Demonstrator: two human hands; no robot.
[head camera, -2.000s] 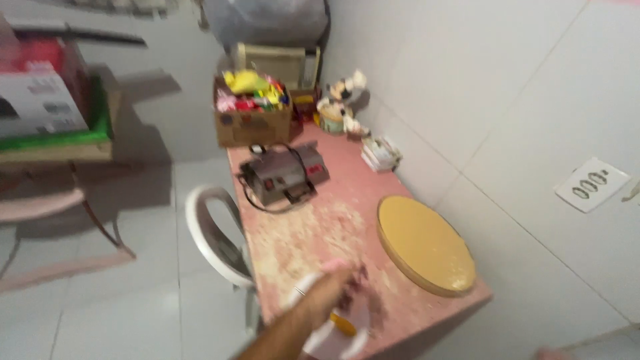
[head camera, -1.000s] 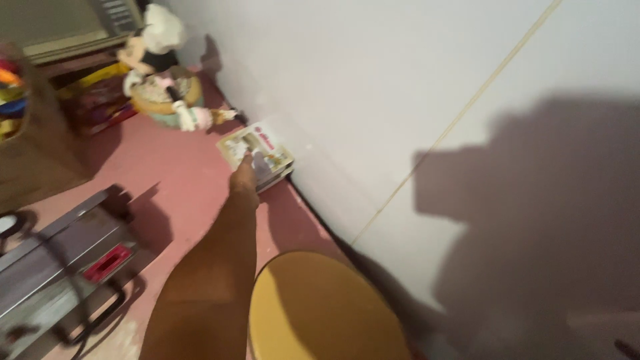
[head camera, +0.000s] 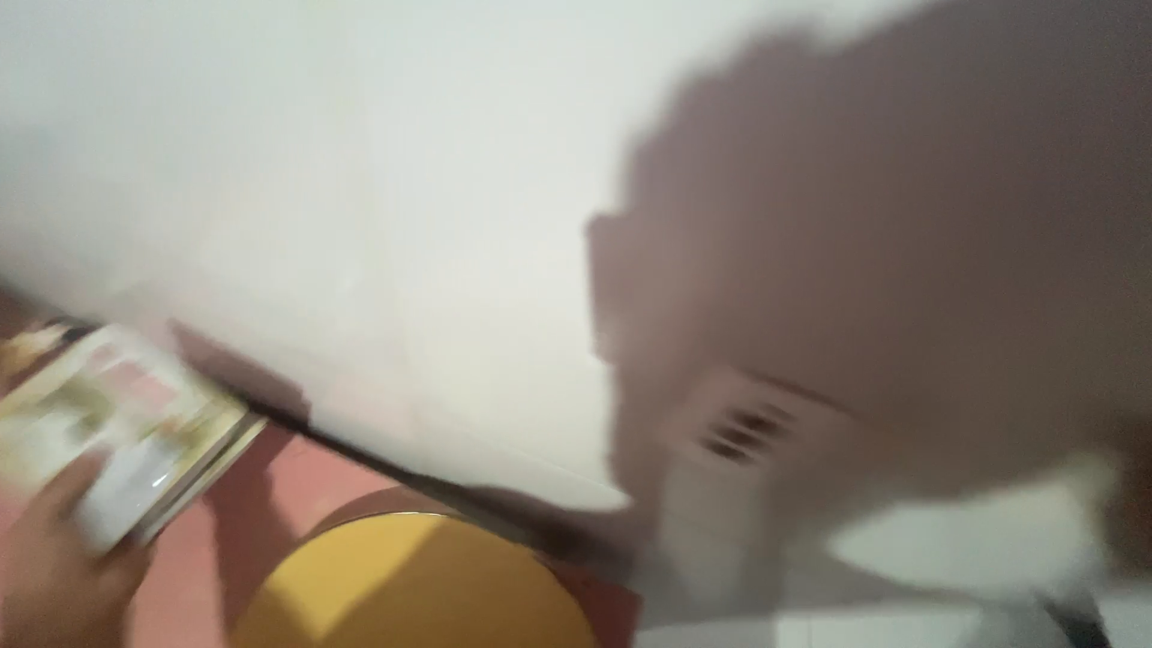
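At the lower left, my left hand (head camera: 67, 558) grips a small stack of printed booklets or flat boxes (head camera: 135, 432). One finger lies across the glossy top and another digit is at the near edge. The stack has a white and green printed cover and is close to the foot of the wall, over the pink tabletop (head camera: 175, 594). To the right of the hand, a round yellow lid or board (head camera: 423, 594) lies on the same table, cut off by the bottom of the view. My right hand is out of view. Motion blur hides the finger details.
A pale tiled wall (head camera: 405, 225) runs along the table's edge and carries a large head-shaped shadow. A socket plate with dark openings (head camera: 742, 432) is on the wall within that shadow. Past the table's corner, pale floor tiles (head camera: 864, 630) show.
My left hand was over a white plate two seconds ago, then reached to the stack by the wall, and now has hold of it. The view has swung right and closer.
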